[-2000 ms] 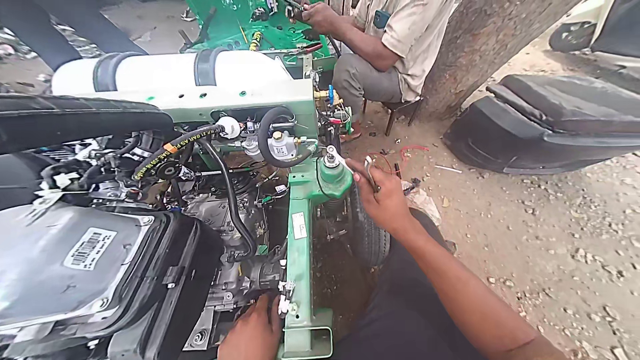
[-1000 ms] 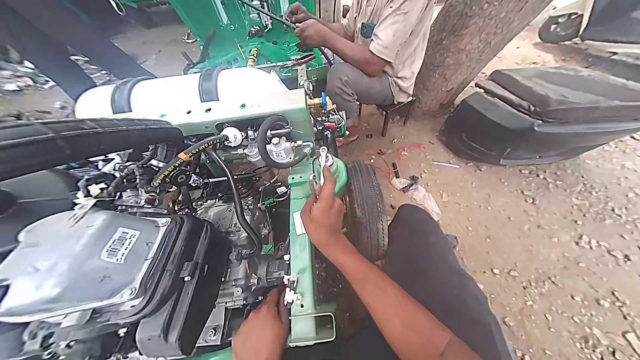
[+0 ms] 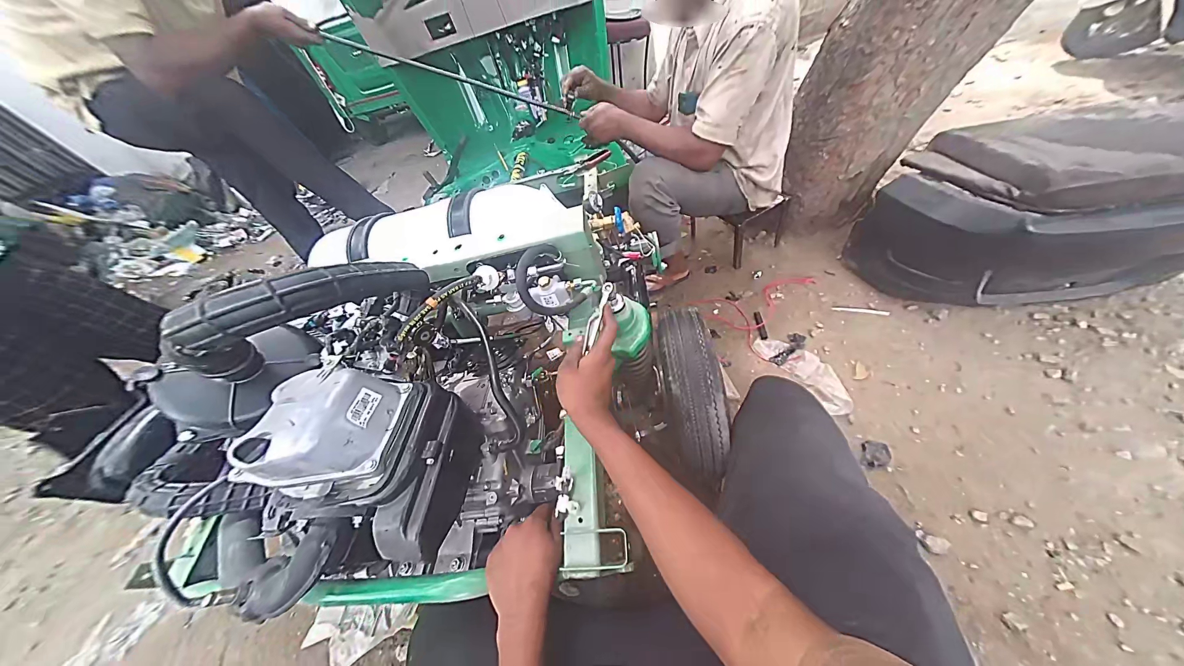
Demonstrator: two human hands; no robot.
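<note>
My right hand (image 3: 589, 370) is closed around a metal wrench (image 3: 598, 319), whose upper end meets the bolt on top of the green shock absorber mount (image 3: 632, 331). My left hand (image 3: 525, 555) reaches in beside the green frame rail (image 3: 581, 499), near small white fittings (image 3: 565, 490); its fingertips are hidden. Left of the rail lie the engine (image 3: 490, 499), a black hose (image 3: 499, 379) and a black housing with a metal cover (image 3: 319, 425). A white gas cylinder (image 3: 518, 215) with black straps is mounted behind.
A wheel (image 3: 692, 393) stands right of the mount. A seated person (image 3: 721, 120) and a standing person (image 3: 185, 92) hold a long thin black rod or cable (image 3: 444, 72) beyond the cylinder. A black seat (image 3: 1036, 213) lies by a tree trunk (image 3: 883, 102).
My right hand has moved from the right side of the mount to its left side, with the wrench on the bolt. The standing person's hand has come into view on the long rod. The view has shifted.
</note>
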